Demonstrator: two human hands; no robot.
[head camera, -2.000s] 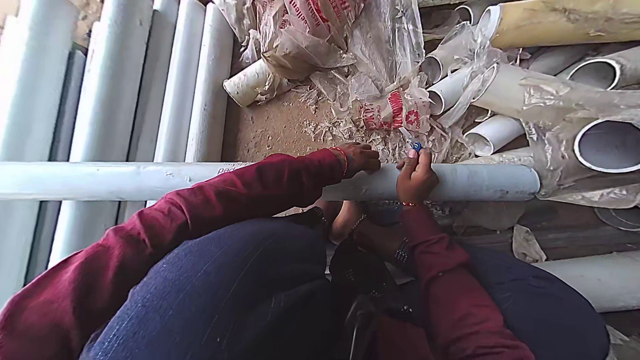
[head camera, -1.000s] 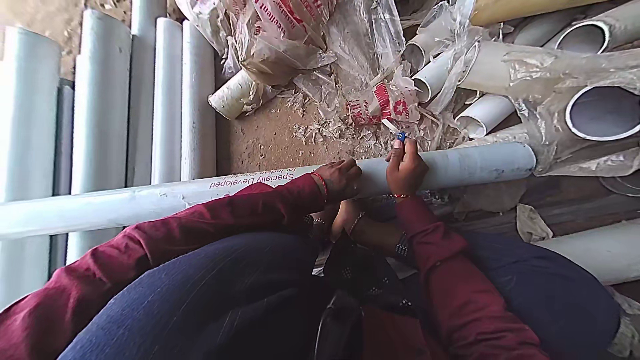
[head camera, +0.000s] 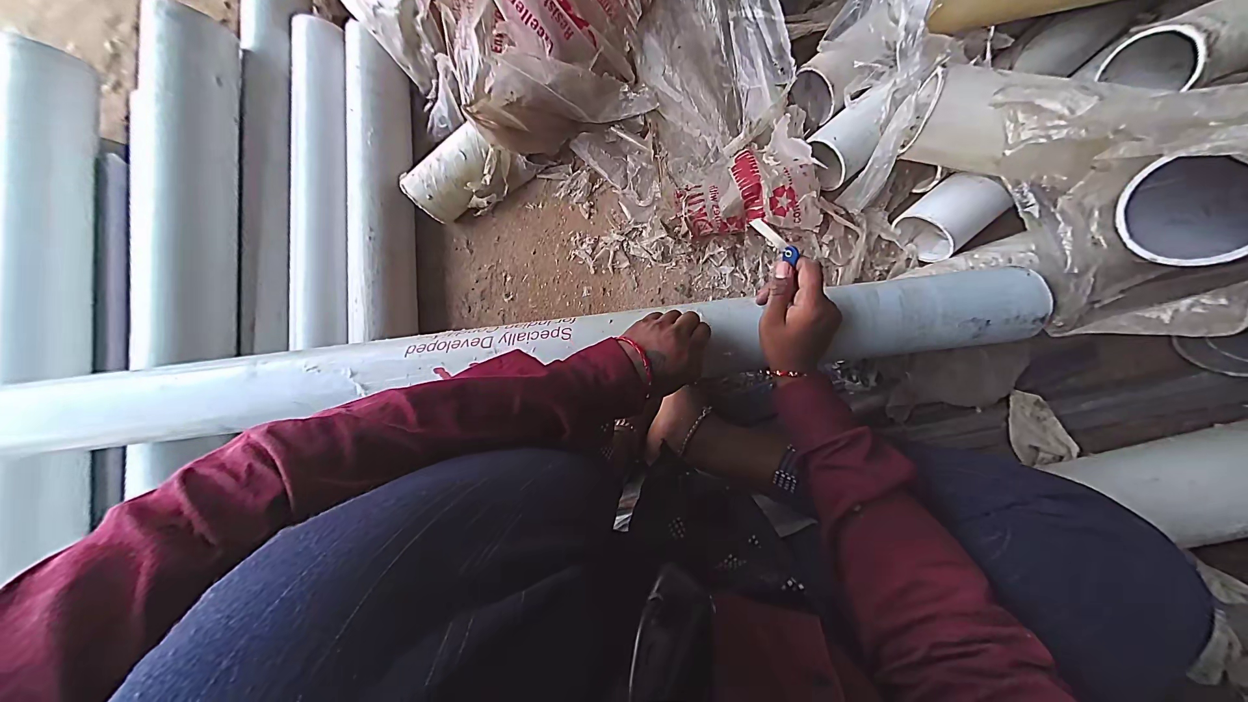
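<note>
A long pale plastic pipe lies across in front of me over my lap, with red printing on its side. My left hand rests over the pipe near its middle, fingers curled on its top. Just to the right, my right hand grips a small tool with a blue part and a pale, flat strip pointing up and left; its exact kind cannot be told. The tool is above the pipe's far edge. The fingers hide most of it.
Several pale pipes lie side by side at the left. Crumpled printed plastic film and shavings cover ground beyond the pipe. A short pipe piece lies there. More open-ended pipes, partly wrapped in film, are stacked at the right.
The long pipe now slants up to the right, where it lay nearly level two seconds ago. The tool's pale strip, not plain at first, now shows beyond my right hand.
</note>
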